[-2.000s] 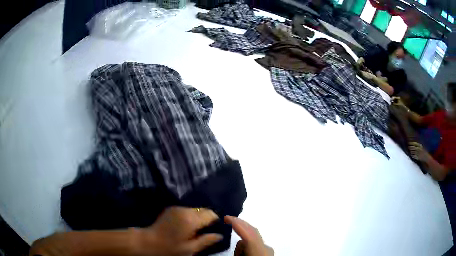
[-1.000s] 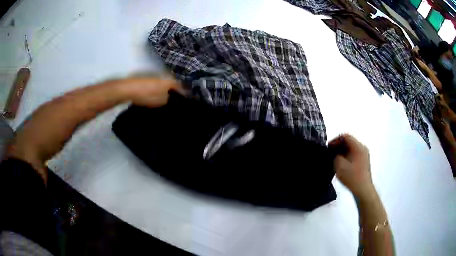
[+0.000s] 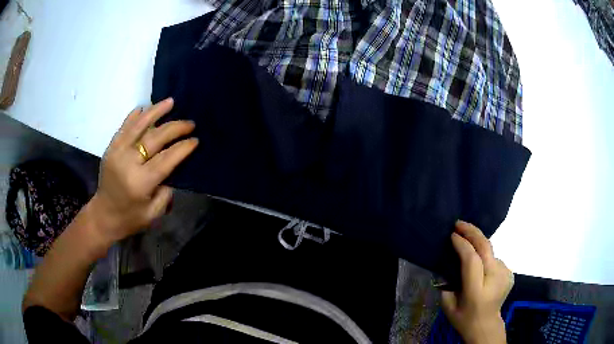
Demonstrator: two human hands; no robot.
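A plaid garment (image 3: 431, 60) in blue, white and black checks runs off the top edge. Its navy waist section (image 3: 303, 148) lies towards me, spread over the table's near edge. A white drawstring (image 3: 303, 232) with a loop shows at the lower middle. My left hand (image 3: 145, 161), with a ring, holds the left end of the navy section, thumb below and fingers on top. My right hand (image 3: 478, 279) holds the lower right corner. A small dark tip shows beside the right fingers; I cannot tell what it is.
The white table (image 3: 565, 175) has a curved near edge. A wooden bar (image 3: 15, 70) lies at its far left. A dark floral bag (image 3: 47, 201) is beside the table at left. A blue crate (image 3: 549, 322) stands below at right. Another checked garment (image 3: 599, 23) shows at top right.
The navy waist section has come nearer and is spread wide between both hands. The drawstring, blurred on top before, now shows at the near edge. The view has tilted down, showing the floor and crate.
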